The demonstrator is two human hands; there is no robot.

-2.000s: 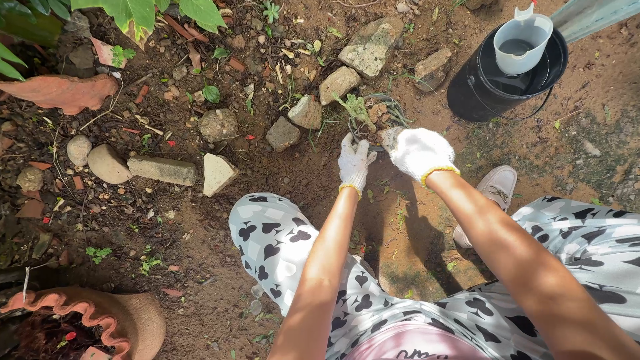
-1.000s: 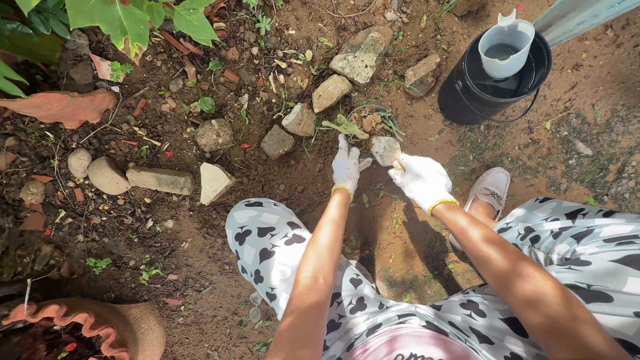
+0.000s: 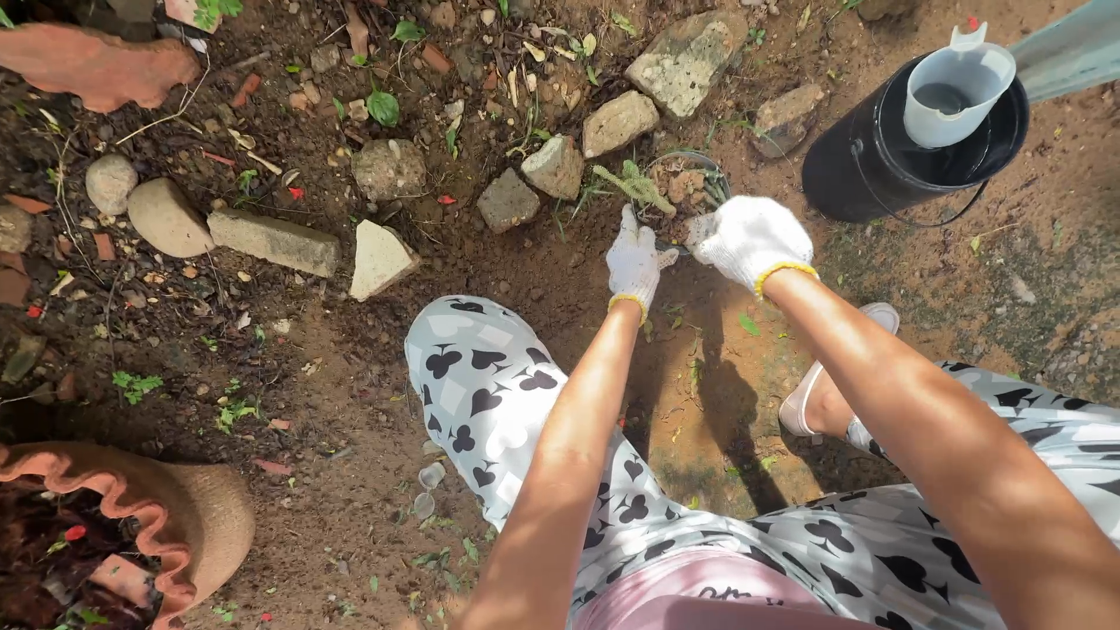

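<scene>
My left hand (image 3: 636, 261), in a white knitted glove, is at the near left rim of a small round pot (image 3: 687, 159). A green cactus-like stem (image 3: 636, 186) leans over that rim, just above my fingers. My right hand (image 3: 754, 238), gloved too, is at the pot's near right side, its fingertips touching the rim or something beside it; its grip is partly hidden. Soil and brown pieces show inside the pot. To the left lie a pale stone (image 3: 555, 167) and a darker stone (image 3: 507, 201).
A black bucket (image 3: 831, 149) with a white plastic jug (image 3: 958, 94) on it stands at upper right. More stones, including a long block (image 3: 274, 241), form a row leftward. A terracotta pot (image 3: 210, 525) with a wavy rim is at lower left. My shoe (image 3: 801, 402) is at right.
A pale stone seen by my right hand one second ago no longer shows there. My right hand has moved up against the pot, and the green stem now stands out more clearly over the rim.
</scene>
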